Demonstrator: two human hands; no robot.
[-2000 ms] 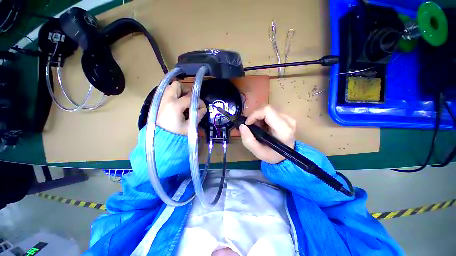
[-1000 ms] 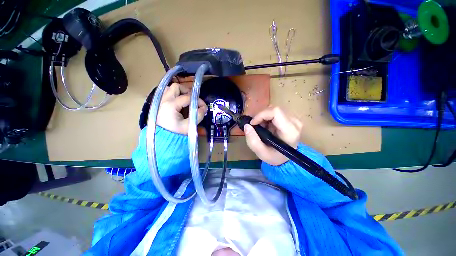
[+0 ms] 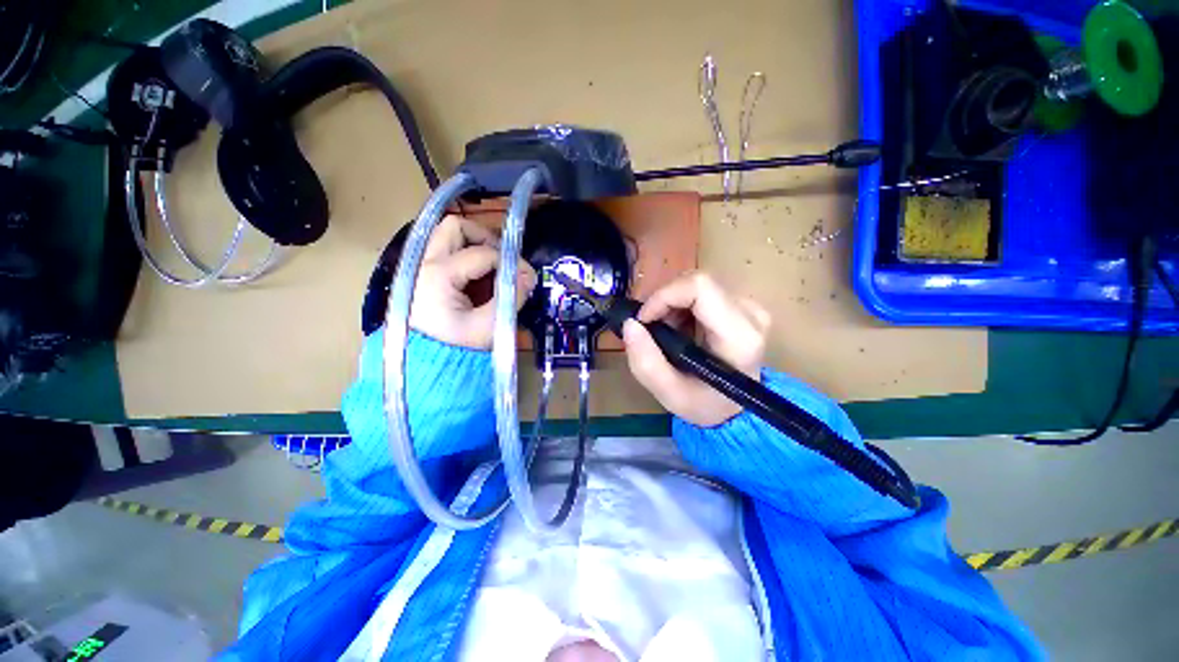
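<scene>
The open black ear cup lies face up on the reddish-brown block, its shiny centre showing. My right hand grips the black soldering iron like a pen, its tip over the cup's centre. My left hand is at the cup's left side, behind the pale headband loops, fingertips pinched together at the cup's edge; whether they hold a thin wire cannot be seen. The second ear cup stands at the far side, with the boom microphone pointing right.
Another headset lies at the left on the cardboard sheet. The blue tray at the right holds the iron stand, yellow sponge and green solder spool. Thin silvery V-shaped pieces lie behind the microphone.
My right hand and the iron have shifted slightly left, after a small move right between the earlier frames. My left hand stays nearly in place. The headset has barely moved.
</scene>
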